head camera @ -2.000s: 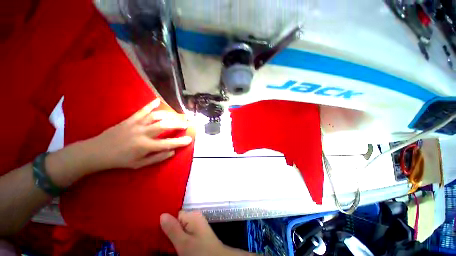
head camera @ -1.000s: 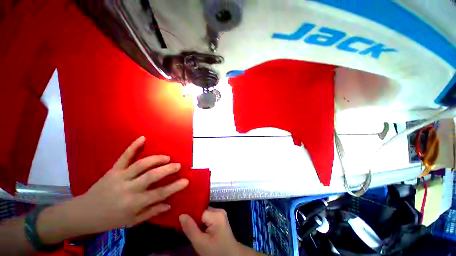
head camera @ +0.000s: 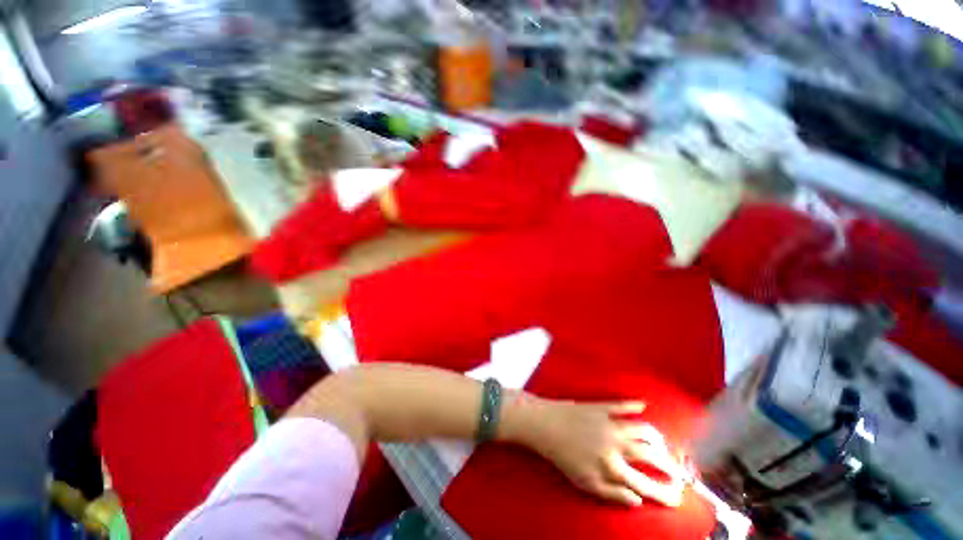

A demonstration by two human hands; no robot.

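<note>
A large red cloth panel (head camera: pixel 539 269) spreads over the table in the middle of the head view. More red cloth (head camera: pixel 560 504) lies at the lower centre, under my left hand. My left hand (head camera: pixel 607 454) rests palm down on it with fingers a little apart, beside the bright lamp glow. The white sewing machine (head camera: pixel 808 406) with a blue stripe stands right of the hand, blurred. The needle area cannot be made out. My right hand is out of the picture.
Red bundled pieces (head camera: pixel 475 195) with a yellow tie lie beyond the panel. More red cloth (head camera: pixel 808 253) is heaped at right. An orange seat-like object (head camera: pixel 174 206) stands at left, above hanging red cloth (head camera: pixel 169 432). The background is blurred.
The view has swung left and up, away from the machine's lettering and the small cut piece. My left hand is now nearer the lamp glow. My right hand has left the picture.
</note>
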